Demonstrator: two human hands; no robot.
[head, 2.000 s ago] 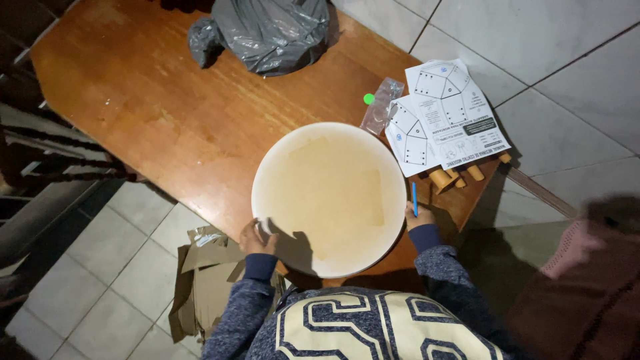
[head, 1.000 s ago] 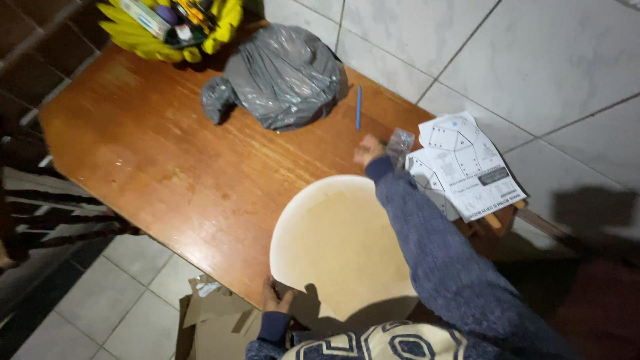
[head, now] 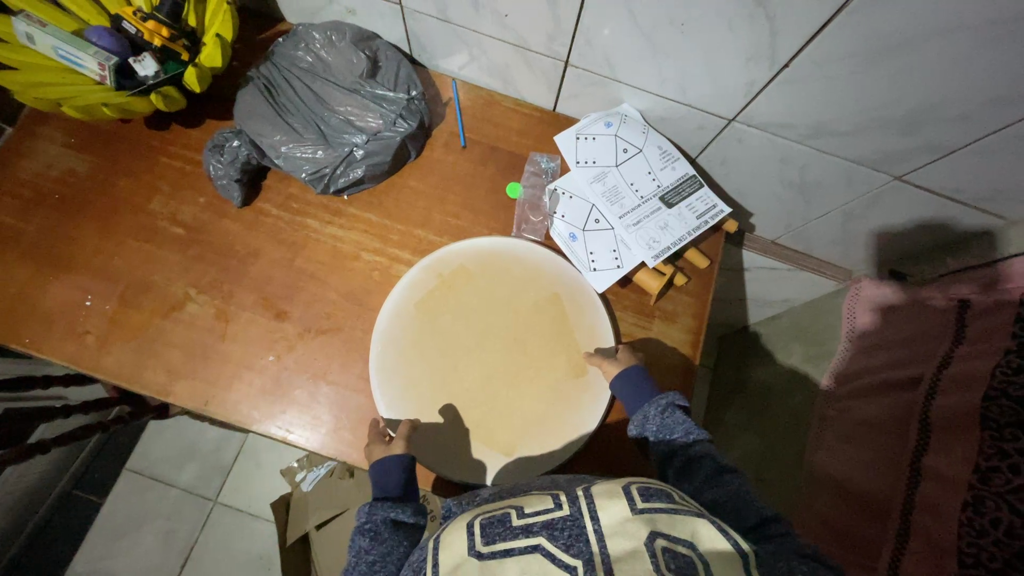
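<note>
A round tabletop panel (head: 492, 352), beige in the middle with a white border, lies at the near edge of the wooden table. My left hand (head: 390, 440) grips its lower left rim, thumb and fingers around the edge. On the right rim, my right hand (head: 614, 362) has its fingers over the top face. A blue pen or pencil (head: 458, 114) lies by the tiled wall. Printed assembly sheets (head: 632, 192) rest beyond the panel, partly over turned wooden legs (head: 652, 280). Beside them is a clear plastic bag (head: 534, 196) with small hardware and a green dot.
A grey plastic bag (head: 332, 108) sits at the back of the wooden table (head: 176, 264). A yellow petal-like basket (head: 48, 88) with assorted items stands back left. Folded cardboard (head: 320, 512) is on the floor, a dark chair is at left, and pink cloth (head: 896, 424) hangs at right.
My right hand held the blue pen or pencil at the right rim, then reached toward the back of the table, where the pen lay. Now that hand is back on the panel's right rim.
</note>
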